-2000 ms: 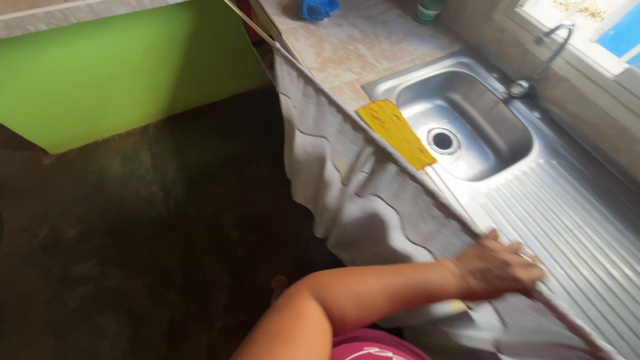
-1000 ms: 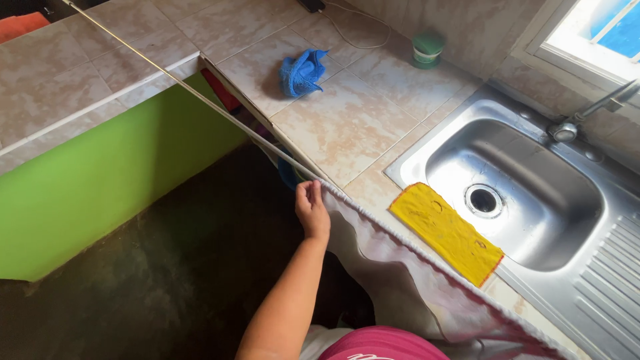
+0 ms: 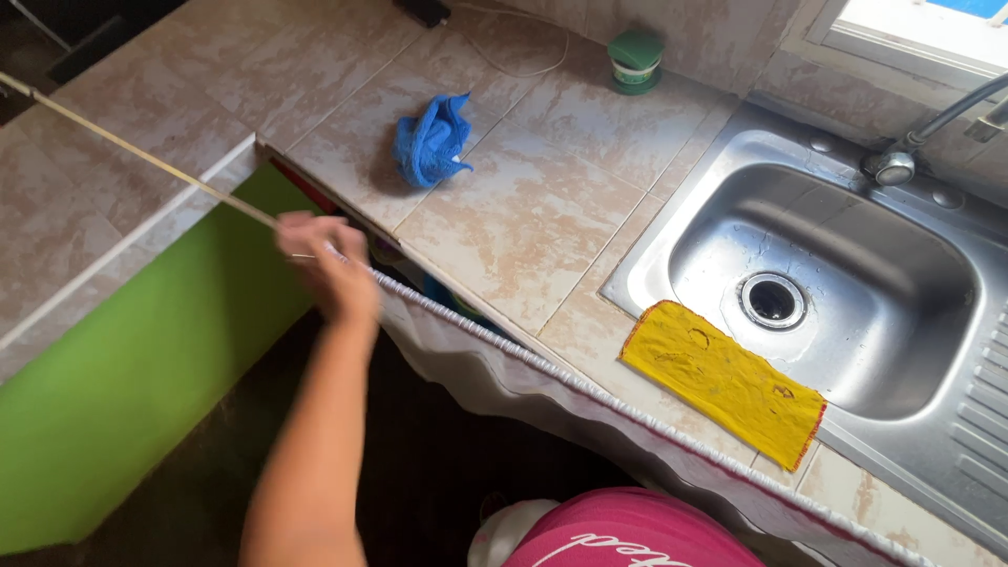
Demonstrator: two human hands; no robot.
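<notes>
My left hand (image 3: 324,256) is closed around a thin, pale curtain rod (image 3: 150,157), at the left end of the gathered curtain, and is slightly blurred. From there the bare rod runs up left over the tiled counter. The white curtain (image 3: 504,378) has its ruffled top threaded on the rod and hangs down along the front edge of the counter, beside the sink. My right hand is out of view. A yellow cloth (image 3: 724,382) with red stitched edges lies across the near rim of the steel sink (image 3: 835,307).
A crumpled blue cloth (image 3: 433,142) and a green-lidded tub (image 3: 635,63) stand on the tiled counter (image 3: 535,228). Behind lie a black device (image 3: 423,11) and a thin cable. A faucet (image 3: 894,167) rises at the sink. A green wall (image 3: 157,370) is below the left counter.
My left hand has gone from the curtain beside the drainboard to its left end. Since one second ago, more of the curtain's open gap to the counter shows. The view has shifted.
</notes>
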